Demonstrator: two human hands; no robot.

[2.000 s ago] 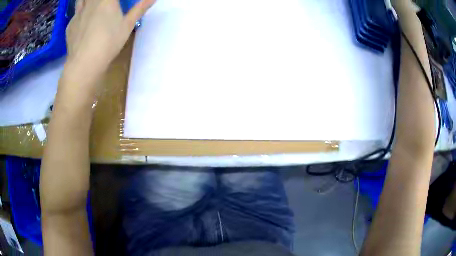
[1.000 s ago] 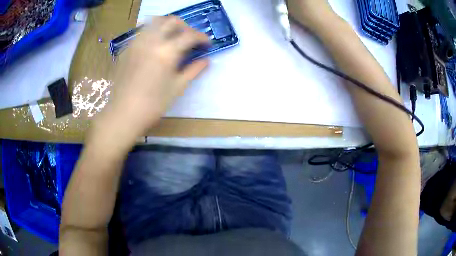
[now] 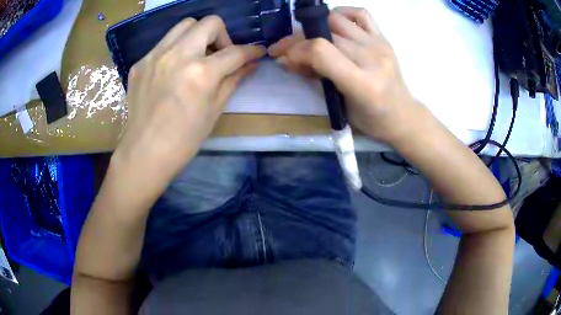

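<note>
A dark blue power bank housing (image 3: pixel 240 23) with lengthwise ribs lies on the white sheet at the top centre. My left hand (image 3: pixel 184 74) rests over its near side, with thumb and index fingertips pinched at its near edge; anything between them is too small to tell. My right hand (image 3: pixel 357 67) holds the black soldering iron (image 3: pixel 332 98), its whitish cord end pointing towards me. The right fingertips are close to the left ones at the housing's near edge. The iron's metal tip is not visible.
Stacked housings (image 3: pixel 473 8) and a black box (image 3: pixel 523 49) with cords stand at the right. A blue parts bin (image 3: pixel 31 34) is at the upper left, a black pad (image 3: pixel 51 97) near the left bench edge. A lower blue bin (image 3: pixel 37 227) sits below. The iron's cord loops under my right forearm.
My right hand has come in from the right with the soldering iron, now turned across the fingers. My left hand has settled on the housing. The view has shifted, with the bench edge higher.
</note>
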